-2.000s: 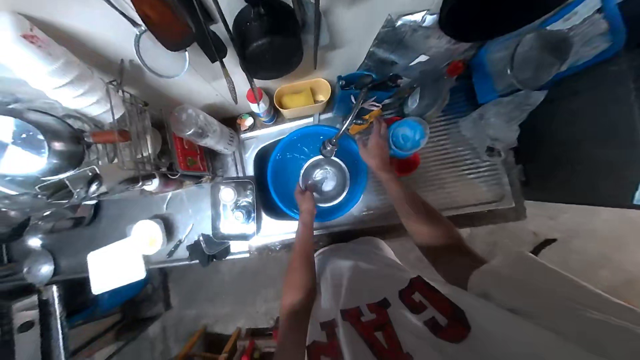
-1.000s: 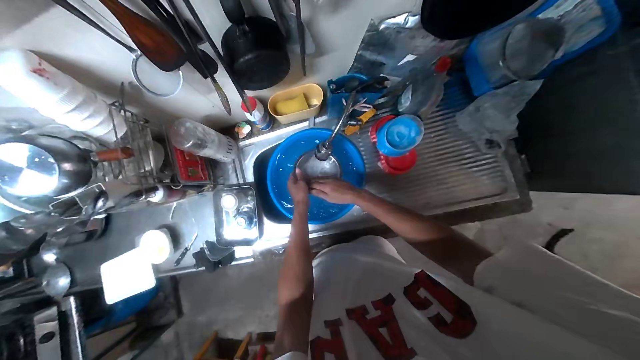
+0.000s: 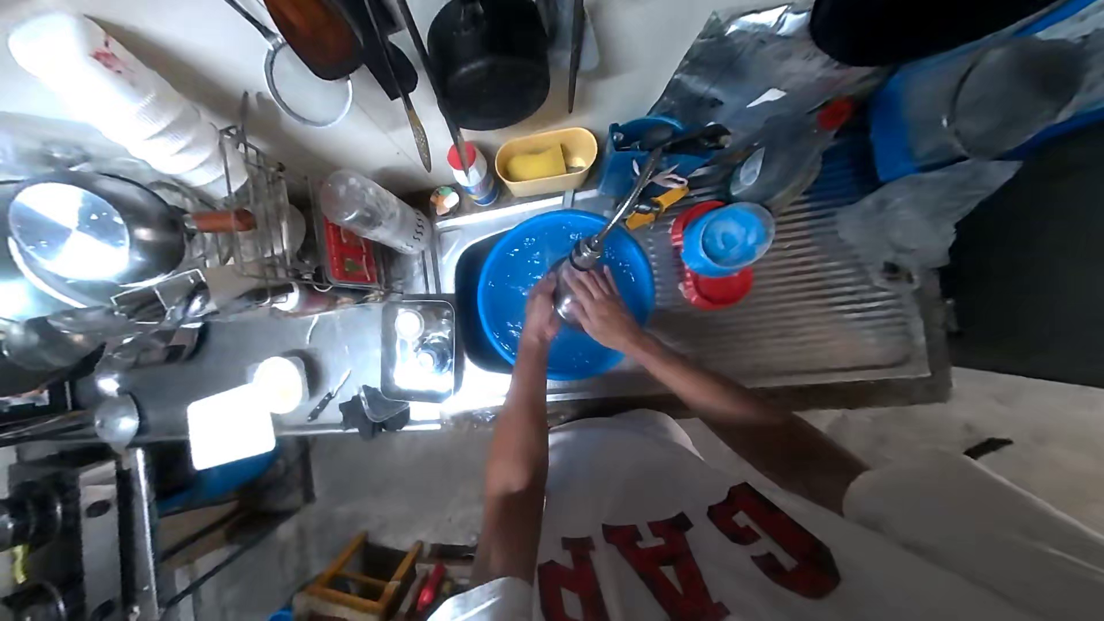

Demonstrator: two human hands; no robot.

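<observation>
A blue plastic basin (image 3: 517, 250) with water in it stands in the sink, below the metal faucet (image 3: 614, 220). Over the basin, my left hand (image 3: 542, 312) grips the left side of a small metal bowl (image 3: 565, 304). My right hand (image 3: 599, 306) lies over the bowl's right part, fingers spread near the faucet's end, and hides much of it. To the right, a blue plastic bowl (image 3: 729, 240) rests on a red plastic container (image 3: 718, 291) on the ribbed drainboard.
Behind the basin stand a yellow tub (image 3: 545, 181) holding a sponge (image 3: 535, 164) and a blue caddy (image 3: 623, 172). A metal tray (image 3: 419, 388) and a clear bottle (image 3: 375, 211) are at left. A knife (image 3: 328, 397) lies farther left. Pans and utensils hang above.
My right hand was beside the blue bowl two seconds ago, and has moved left onto the metal bowl. My left hand has kept its hold on that bowl, which is now under the faucet.
</observation>
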